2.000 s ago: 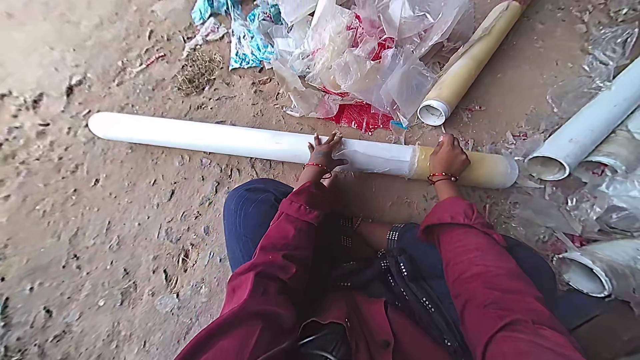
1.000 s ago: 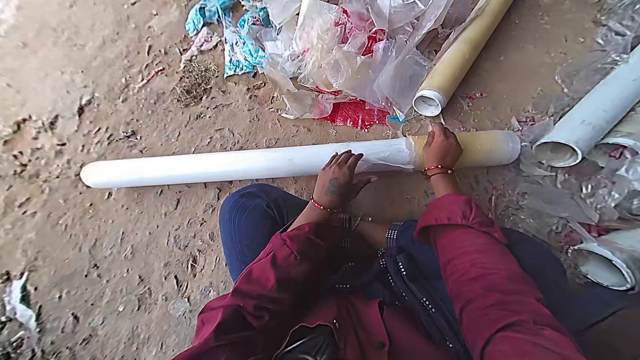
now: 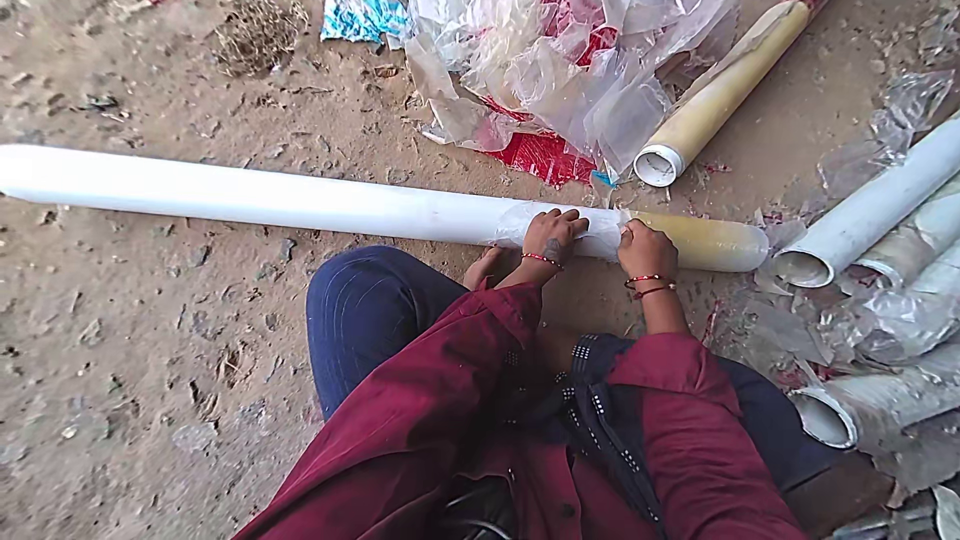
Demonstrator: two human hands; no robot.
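Observation:
A long white tube [image 3: 300, 196] lies across the ground in front of my crossed legs, its right end yellowish. Clear plastic film [image 3: 517, 223] wraps part of it near my hands. My left hand [image 3: 553, 238] rests on this film-covered part, fingers bent over the top. Just to its right, my right hand [image 3: 646, 249] is closed at the border of the white and yellowish parts, against the film's edge. Whether its fingers pinch the film or only press on the tube is hard to see.
Crumpled clear and red plastic film [image 3: 555, 97] is heaped beyond the tube. A yellowish tube [image 3: 727, 90] lies beside the heap. More whitish tubes [image 3: 877, 195] and loose film lie at the right. Bare, gritty ground [image 3: 150, 337] extends at the left.
My left hand has moved right along the tube, close to my right hand. My right hand stays near the edge of the yellowish part.

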